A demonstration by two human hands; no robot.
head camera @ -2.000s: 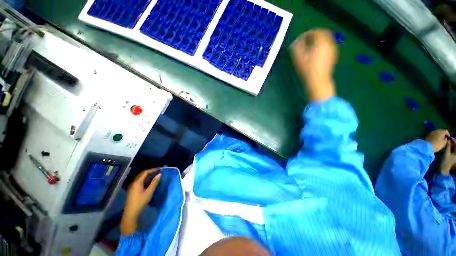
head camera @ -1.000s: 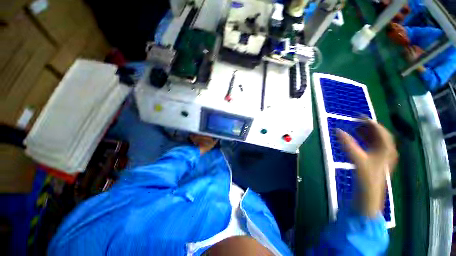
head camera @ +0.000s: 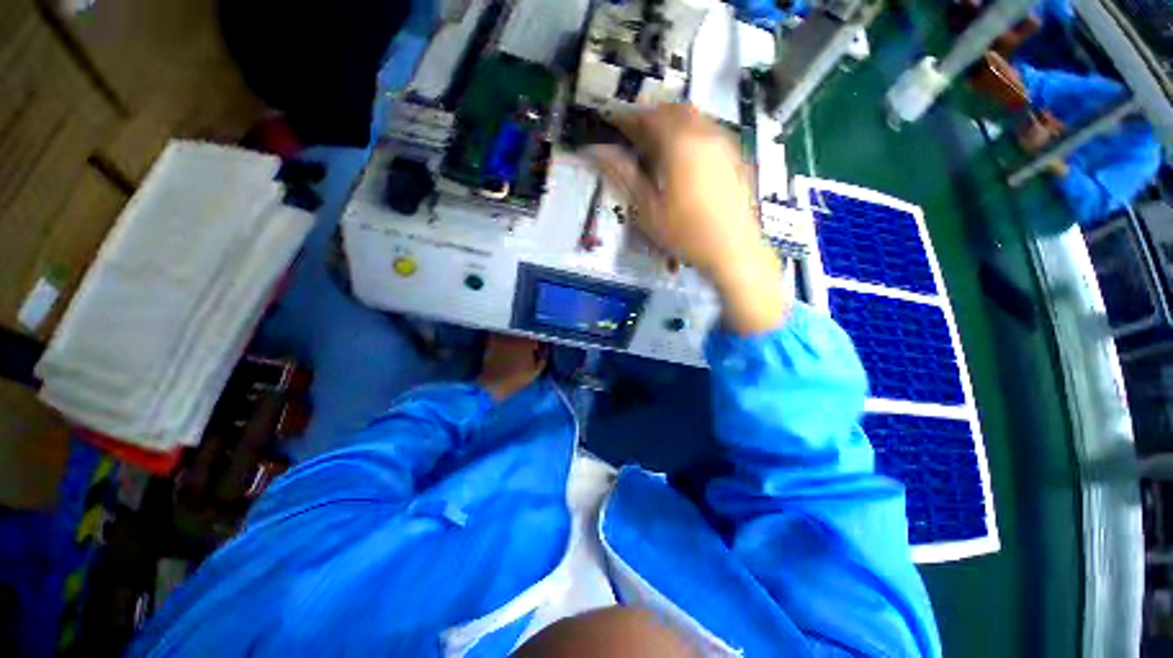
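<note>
The white benchtop machine [head camera: 425, 267] stands in front of me. A blue housing [head camera: 506, 157] lies in the green fixture [head camera: 524, 88] on its left station. My right hand [head camera: 688, 186] is blurred above the machine top, right of that fixture and near the central mechanism; its fingertips point left, and I cannot tell if it holds anything. My left hand [head camera: 512, 363] is low at the machine's front edge below the screen [head camera: 579, 306]; its fingers are partly hidden. The white tray [head camera: 916, 408], covered with blue housings in three sections, lies to the right.
The green conveyor [head camera: 855, 129] runs along the right side. Stacked white trays [head camera: 167, 296] stand at the left on something red, beside cardboard boxes [head camera: 64, 167]. A small red-ended tool [head camera: 592, 231] lies on the machine top. Another person's blue sleeves [head camera: 1093, 135] show at upper right.
My right hand has moved left from over the tray to over the machine. A blue housing now shows in the left fixture, where none was visible. My left hand stays near the front edge.
</note>
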